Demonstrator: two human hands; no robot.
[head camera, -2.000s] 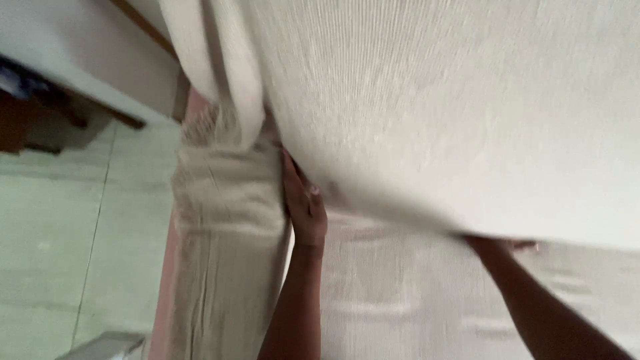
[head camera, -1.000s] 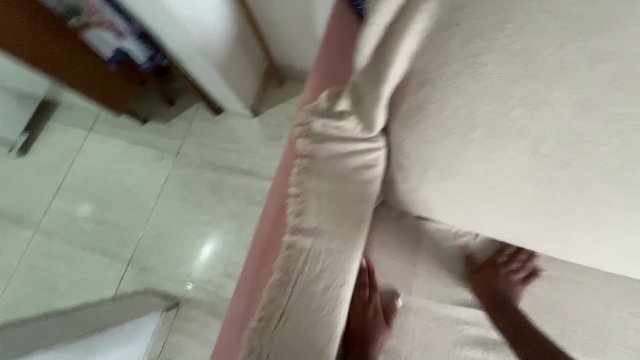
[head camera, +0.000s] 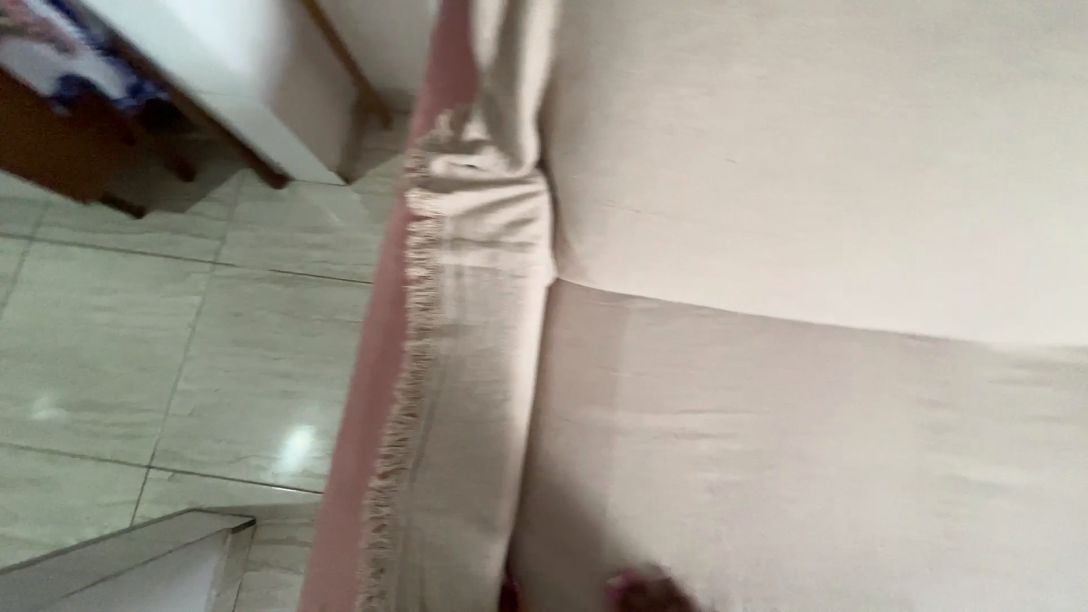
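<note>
A cream woven cover (head camera: 765, 442) lies over the sofa's seat and backrest. Its fringed edge (head camera: 416, 314) runs along the pink sofa arm (head camera: 357, 408), and the cloth bunches where arm and backrest meet. Only a dark sliver of my left hand (head camera: 510, 592) shows at the bottom edge, beside the crease between arm and seat. Just right of it, over the seat cover, are blurred fingertips with a pink nail, apparently of my right hand (head camera: 653, 588). The rest of both hands is out of frame, so any grip on the cloth is hidden.
Glossy tiled floor (head camera: 255, 340) lies left of the sofa. At lower left stands a pale panel-like object with a raised edge (head camera: 161, 552). A white furniture panel (head camera: 229, 76), a brown wooden piece (head camera: 51, 136) and patterned blue-and-white cloth (head camera: 93, 59) are at upper left.
Two seconds ago my hands were under the cover's lower backrest edge; that edge now lies down against the seat. Both hands have moved toward the bottom of the view, mostly out of frame.
</note>
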